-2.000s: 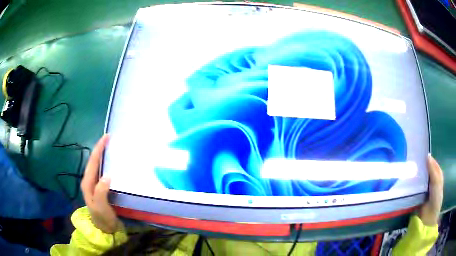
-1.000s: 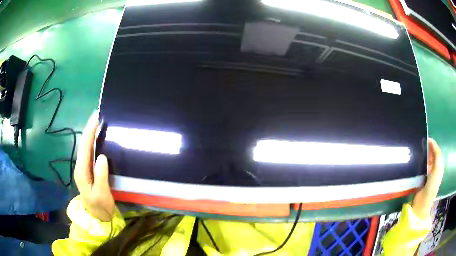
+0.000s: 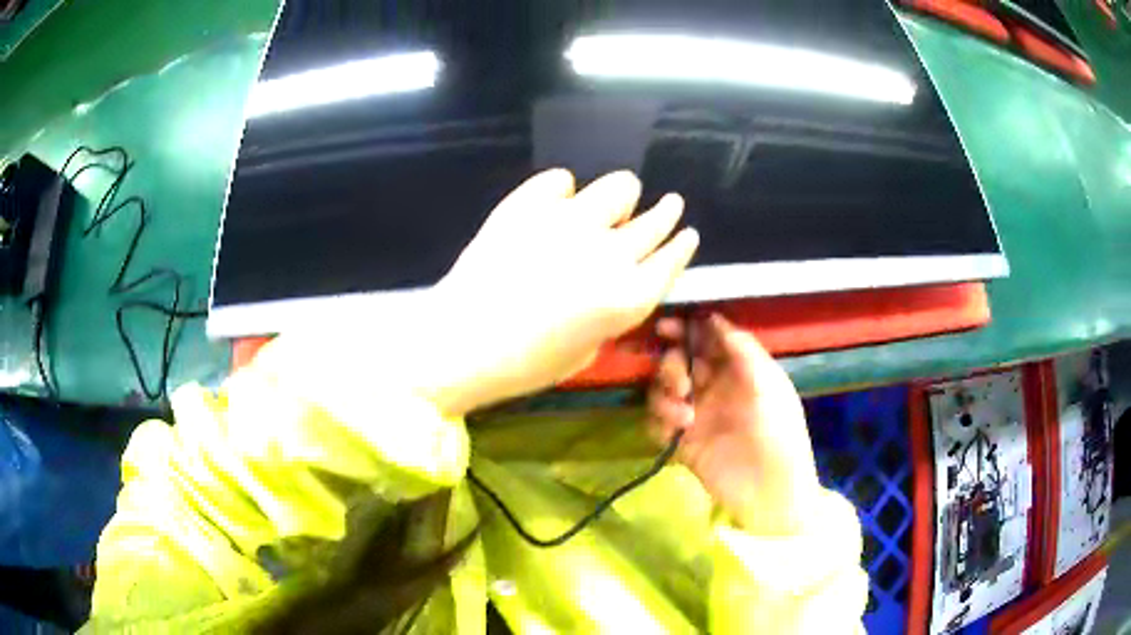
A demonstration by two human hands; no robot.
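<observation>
The all-in-one PC unit [image 3: 794, 174] lies screen up on the red foam pad [image 3: 856, 323], its screen dark with ceiling light reflections. My left hand [image 3: 558, 285] lies over the unit's silver lower strip near the middle, fingers spread slightly; its thumb is hidden. My right hand [image 3: 732, 397] is just below the strip, palm up, with the thin black power cable [image 3: 595, 509] between its fingers. The cable hangs from there in a loop across my lap. The plug and the unit's underside edge are hidden.
A black power adapter [image 3: 45, 236] with a coiled cord lies on the green bench [image 3: 149, 112] at the far left. Red-edged units lie at the top right. Below the bench at right are a blue lattice crate [image 3: 874, 484] and open units with white plates [image 3: 980, 496].
The screen went from a lit blue desktop to dark. Both hands left the unit's side edges and came to the front middle; my right hand took hold of the cable. The unit sits higher in view.
</observation>
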